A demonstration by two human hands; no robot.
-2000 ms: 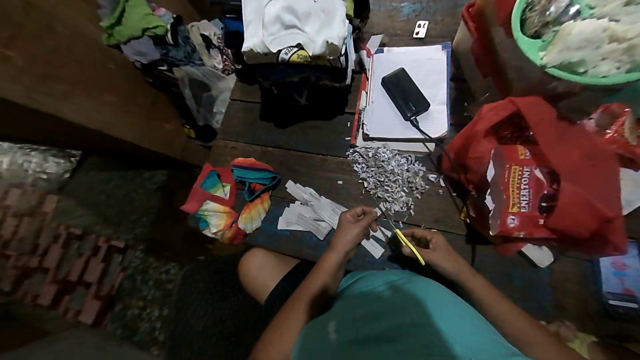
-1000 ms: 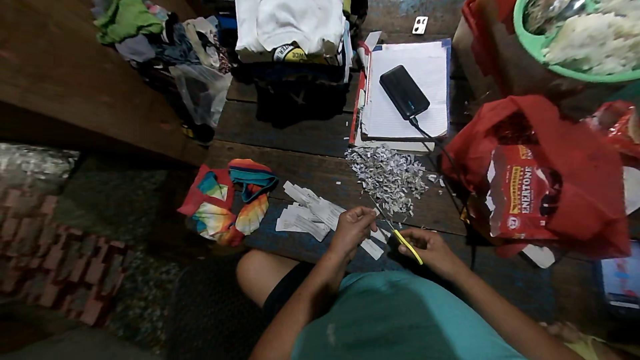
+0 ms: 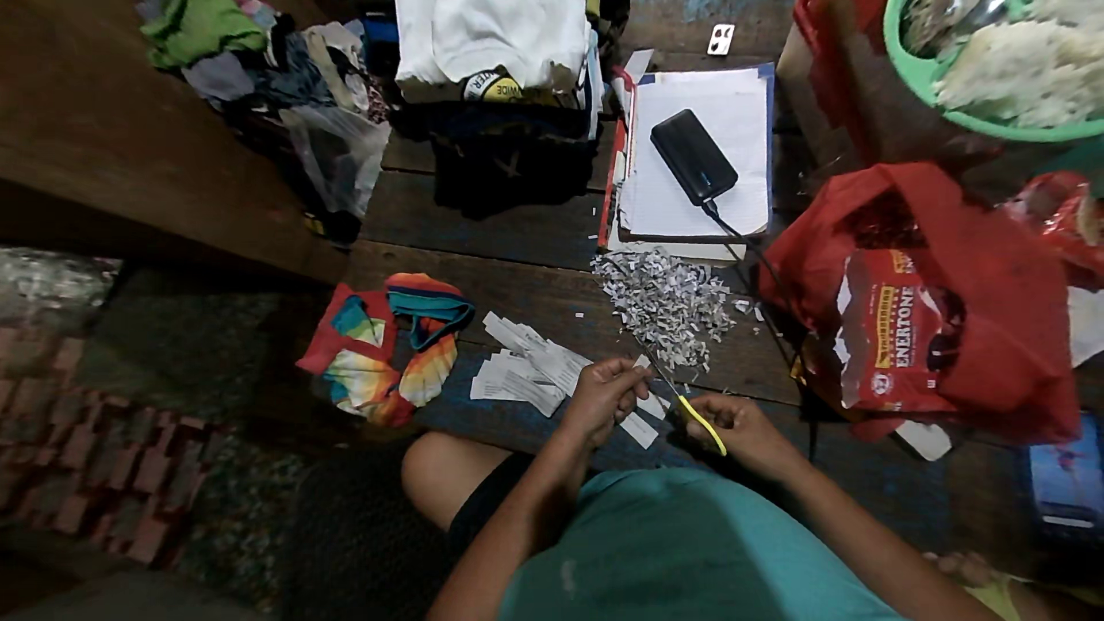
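Note:
My right hand [image 3: 733, 431] grips yellow-handled scissors [image 3: 703, 424], their blades pointing up and left toward my left hand [image 3: 606, 397]. Between its fingertips, my left hand pinches a piece of white paper [image 3: 642, 363] beside the blades. Just beyond both hands lies a heap of small paper snippets [image 3: 668, 302] on the dark wooden planks. Printed paper strips [image 3: 526, 366] lie in a loose, overlapping pile left of my left hand, and a few more [image 3: 639, 429] lie below and beside it.
A black power bank [image 3: 693, 157] with a cable rests on lined paper [image 3: 742, 103]. To the right is a red bag [image 3: 1000, 328], with a green basin [image 3: 914, 95] behind it. Folded clothes [image 3: 500, 43] stand at the back; a multicoloured cloth [image 3: 423, 345] lies left.

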